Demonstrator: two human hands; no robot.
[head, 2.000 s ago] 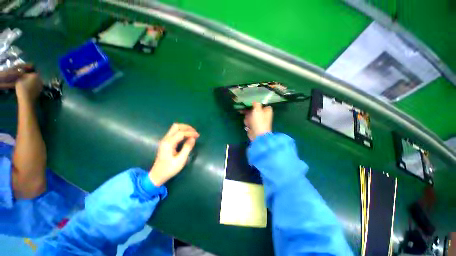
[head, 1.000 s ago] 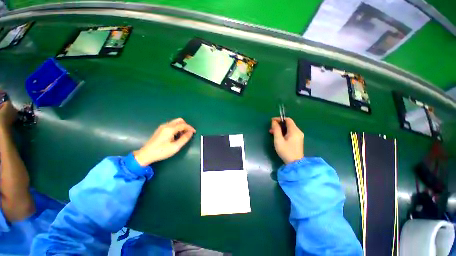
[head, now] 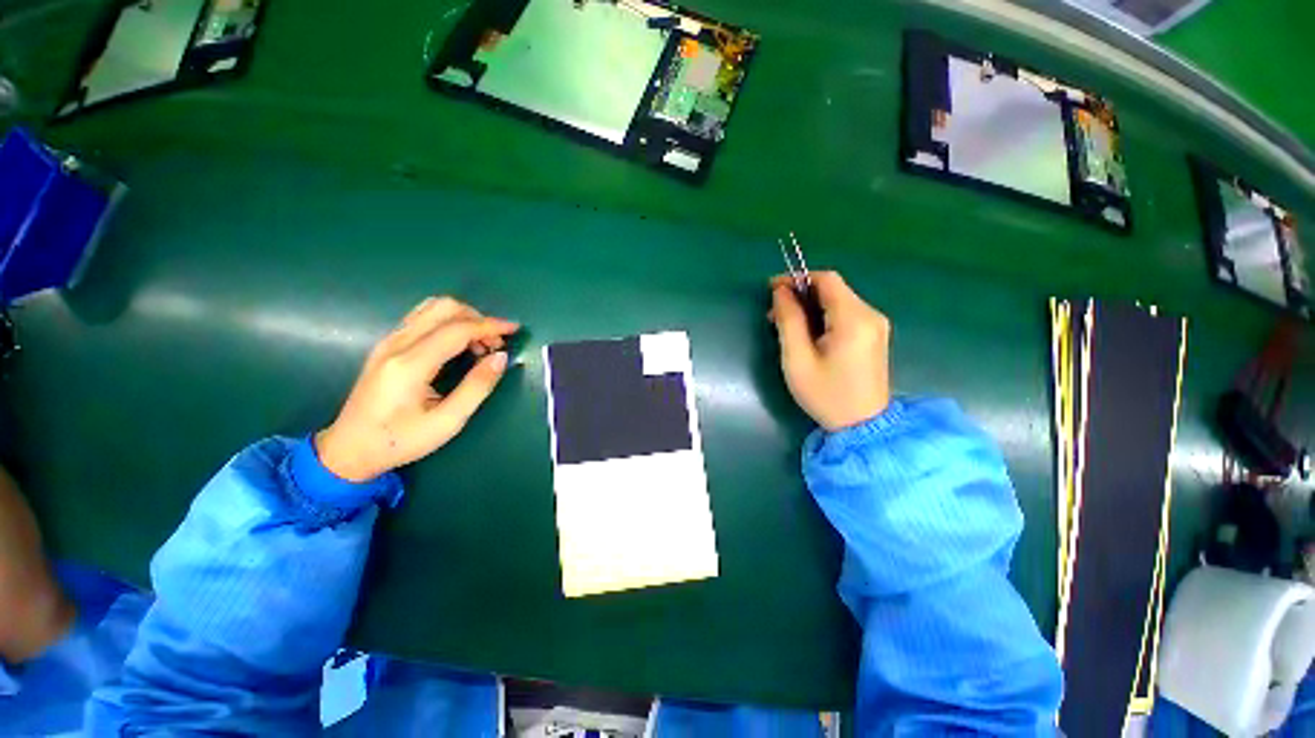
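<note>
My right hand is bare and holds thin silver tweezers, tips pointing away from me. My left hand is at the left, thumb and fingers apart, with a tiny pale bit near the thumb tip; whether it is held is unclear. Between the hands a tape sheet lies on the green bench, black in its upper part with a small white patch at the top right corner, white below. An open tablet unit lies beyond, with its electronics at the right end. Neither hand touches the sheet or tablet.
More open tablets lie at the far left, far right and right edge. A blue bin is at left. Long black tape strips and a white roll are at right. Another person's arm shows at left.
My right hand has drawn back from the middle tablet and now shows the tweezers clear of it. That tablet lies flat, farther left. The view has tilted down, and the sheet shows fully.
</note>
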